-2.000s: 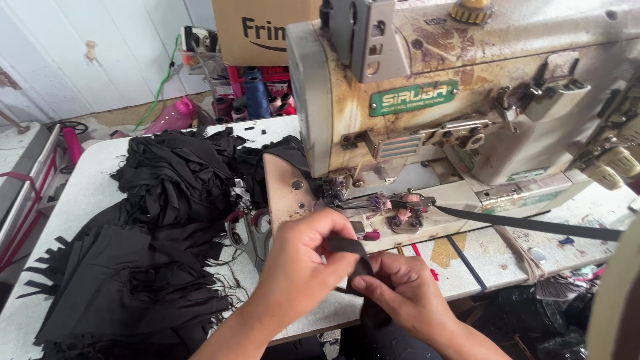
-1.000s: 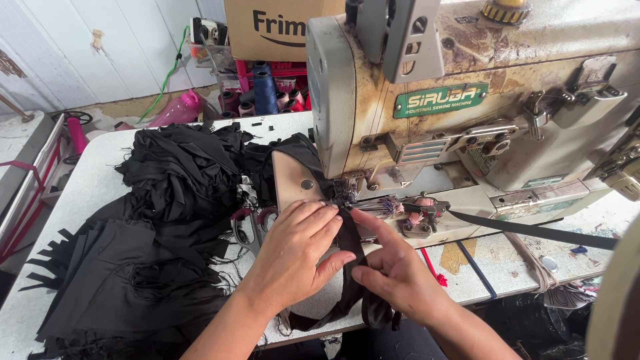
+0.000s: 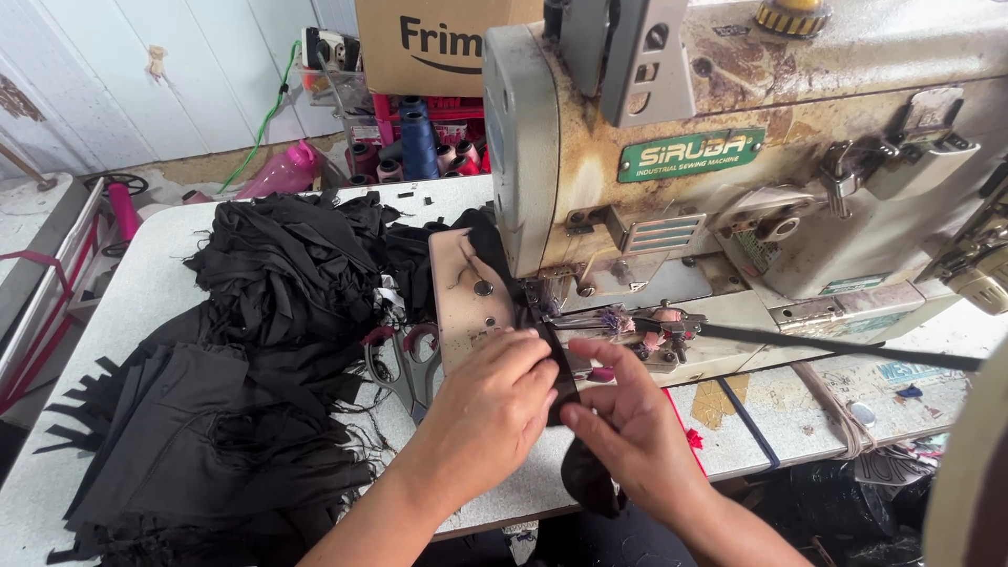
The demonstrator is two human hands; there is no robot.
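A Siruba industrial sewing machine (image 3: 598, 181) stands at the right. Black fabric (image 3: 564, 370) runs from its needle area toward me, and part of it hangs over the table's front edge. My left hand (image 3: 492, 394) lies over the left side of this fabric with bent fingers, beside the machine's metal plate (image 3: 461, 291). At the fabric's right side, my right hand (image 3: 642, 425) pinches its edge between thumb and fingers. A black strip (image 3: 827, 342) enters the attachment by the needle from the right. The needle tip is hidden.
Piles of black fabric (image 3: 291, 268) cover much of the table's left part. Scissors (image 3: 405, 366) lie between them and my left hand. Thread cones (image 3: 417, 142), a cardboard box (image 3: 441, 47) and a pink bottle (image 3: 287, 169) are behind the table. A cord (image 3: 835, 405) crosses its right front.
Two seconds ago both hands held the black fabric in front of the machine. My left hand has since moved onto the fabric near the needle area, and the fabric now reaches that area.
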